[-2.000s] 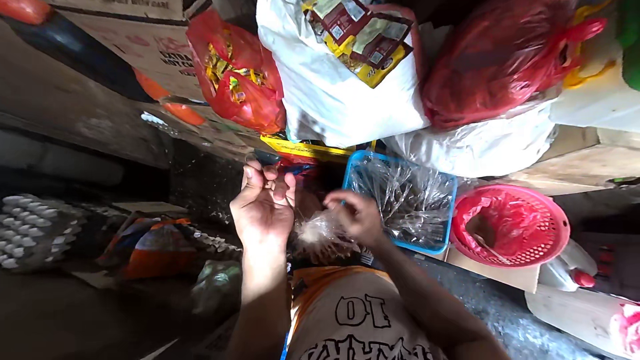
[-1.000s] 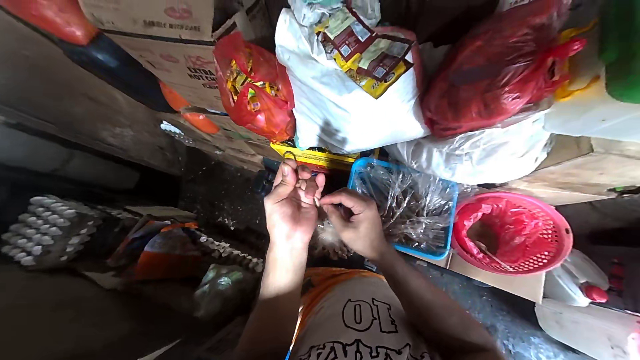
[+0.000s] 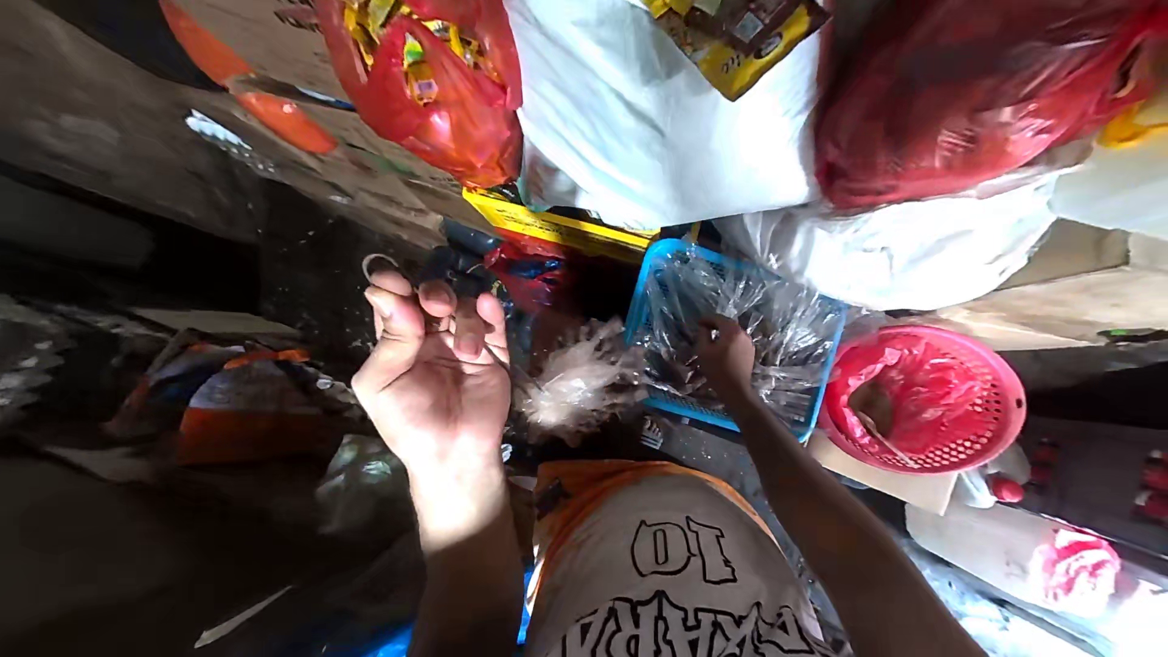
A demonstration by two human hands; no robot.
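Note:
My left hand is raised palm up, left of centre, its fingers curled. A thin pale ring, seemingly a rubber band, loops at its fingertips. My right hand reaches into a blue plastic basket, its fingers at the clear plastic bags there; whether it grips one cannot be told. Between my hands, a bunch of clear plastic bags lies low in front of my body, apart from both hands.
A pink plastic basket lined with a red bag stands right of the blue one. Beyond are a red bag of yellow packets, a white sack and a large red bag. An orange and white bag lies at left.
My right hand was beside my left fingers one second ago; it has moved right, into the blue basket. My left hand stays raised. The view has moved closer.

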